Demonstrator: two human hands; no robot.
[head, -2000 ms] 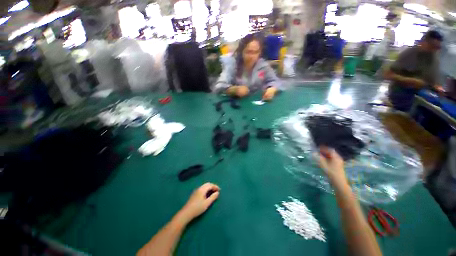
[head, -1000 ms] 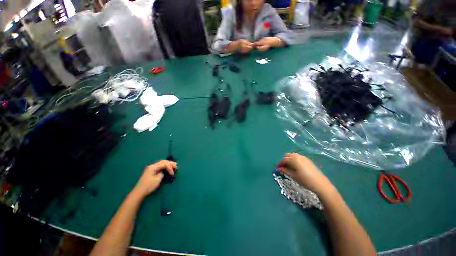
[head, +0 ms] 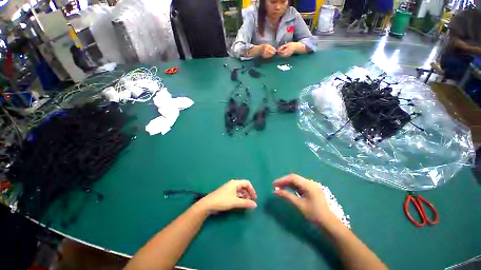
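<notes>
My left hand (head: 232, 197) is low at the centre, curled around part of a black cable. The cable's end (head: 182, 193) sticks out to the left on the green table, and the rest is hidden under the hand. My right hand (head: 303, 196) is just to the right, thumb and forefinger pinching a tiny white cap (head: 277, 189). The fingertips of the two hands are apart. A pile of white caps (head: 336, 206) lies beside and partly behind my right hand.
Black cables (head: 374, 108) lie on a clear plastic bag (head: 390, 167) at right, above red-handled scissors (head: 421, 210). Small cable bundles (head: 237, 113) lie mid-table. A dark cable heap (head: 68, 153), white cloth (head: 167, 112) and pale cables (head: 134, 84) are at left. A person (head: 277, 31) sits opposite.
My left hand has moved right to the centre with the black cable. My right hand has left the white pile and moved slightly left, with a white cap in its fingertips.
</notes>
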